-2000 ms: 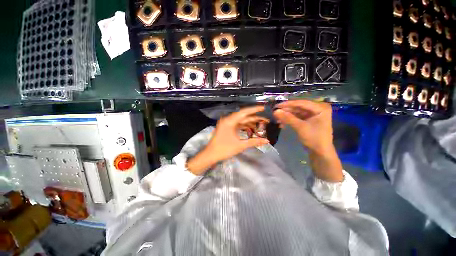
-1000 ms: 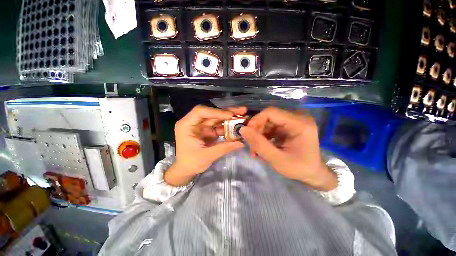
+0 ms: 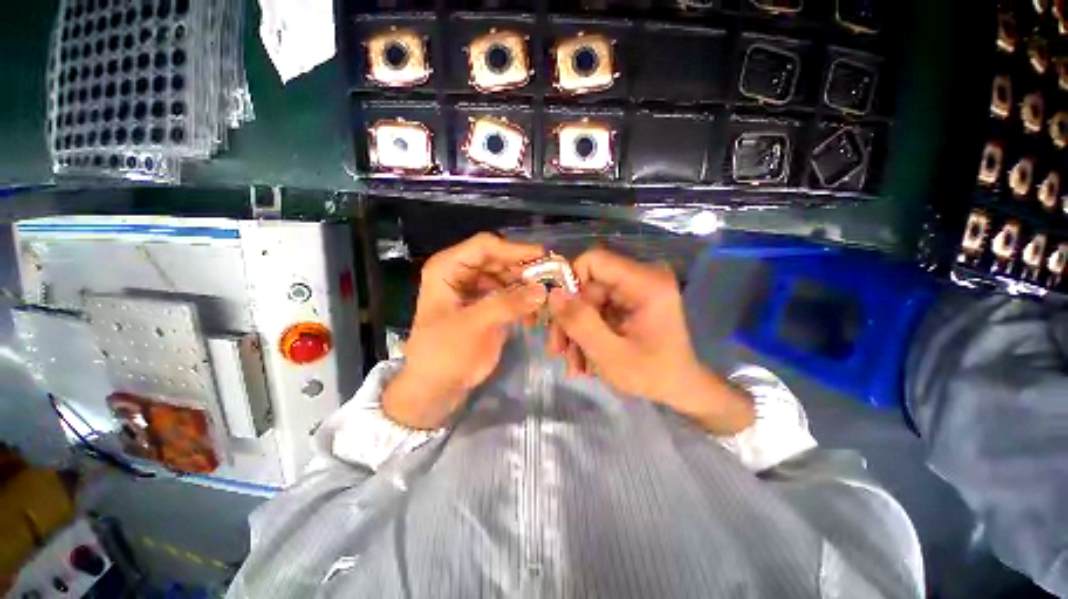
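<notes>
A small watch housing point(image 3: 548, 272) with a bright rim is held over my lap, just below the bench edge. My left hand point(image 3: 466, 325) grips it from the left, and my right hand point(image 3: 627, 334) grips it from the right. Both thumbs press near its dark centre, and the fingers hide most of it. On the bench, a black blister tray point(image 3: 670, 145) holds bright housings in its left pockets and darker glossy pieces in its right pockets.
Carrier sheets point(image 3: 123, 88) and a white wipe point(image 3: 295, 35) lie at upper left. A machine point(image 3: 269, 252) with a red button point(image 3: 307, 343) stands left. Another filled tray point(image 3: 1005, 260), a blue stool point(image 3: 873, 345) and another person's sleeve point(image 3: 995, 398) are at right.
My right hand has come down from the right to the housing, and both hands now hold it. Its face has tilted and is more covered by the thumbs. The view has shifted.
</notes>
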